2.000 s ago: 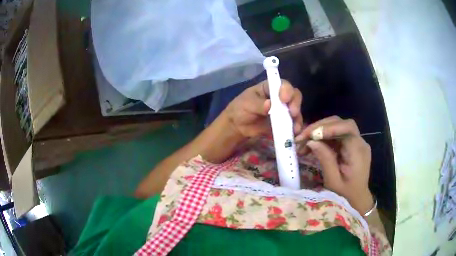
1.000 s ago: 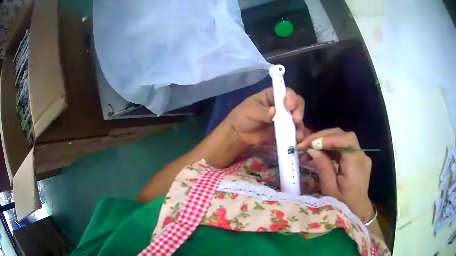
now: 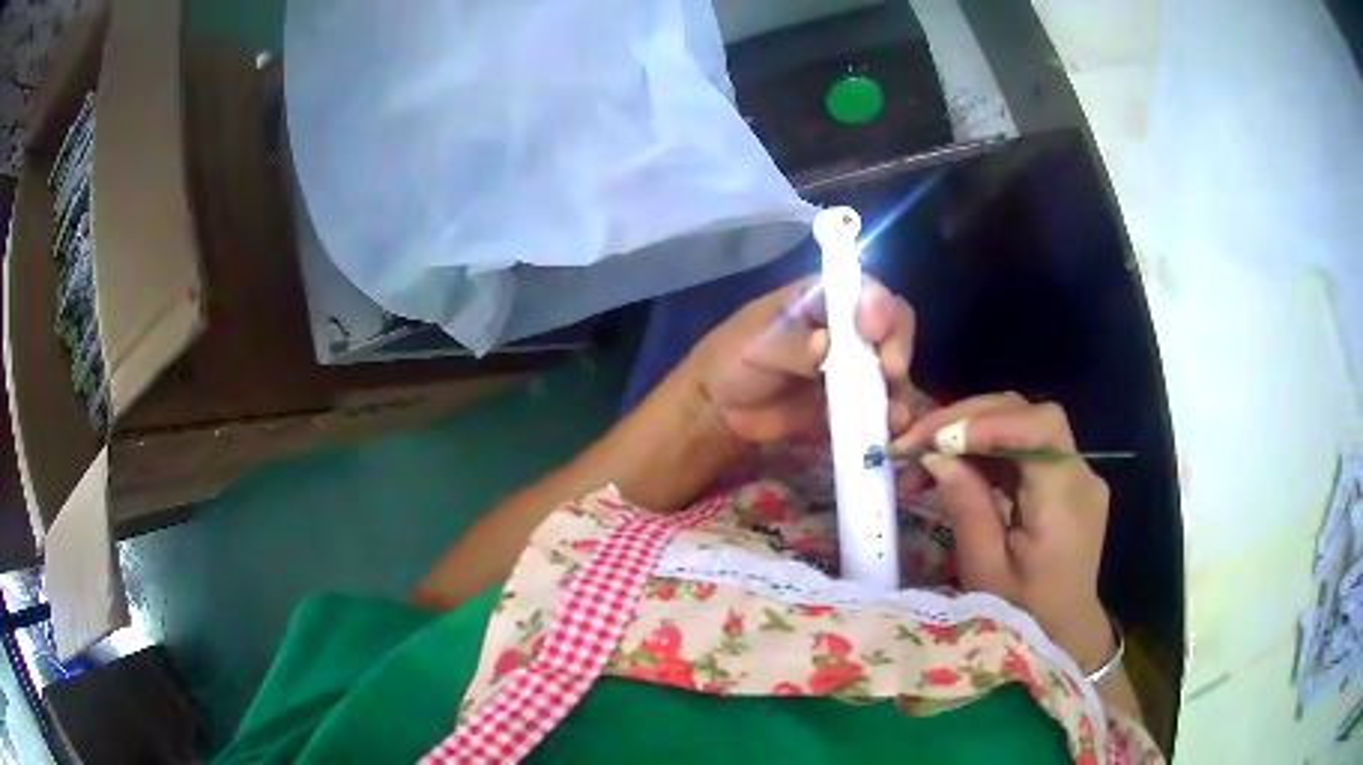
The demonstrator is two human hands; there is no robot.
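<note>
My left hand [image 3: 792, 351] grips the white handle assembly [image 3: 860, 404] just below its narrow neck, above my aproned lap. The handle is upright, its small round head at the top, with a bright light shining beside the head. Its lower end touches or goes behind the apron's lace edge. My right hand [image 3: 1024, 501] pinches a thin green rod [image 3: 1069, 453] in its fingers. The rod lies level, with its tip at the dark button spot on the handle's right side. One right finger has a pale wrap.
A white plastic sheet [image 3: 523, 135] drapes over the bench machine, whose green button [image 3: 855, 99] shows at the top. An open carton [image 3: 150, 224] of grey-green frames stands at left. The pale worktable [image 3: 1256, 448] at right bears loose white parts [image 3: 1338, 583].
A bright light now shines at the handle's head, which was unlit before. Both hands and the handle sit slightly lower in the picture. The rod tip remains at the button spot.
</note>
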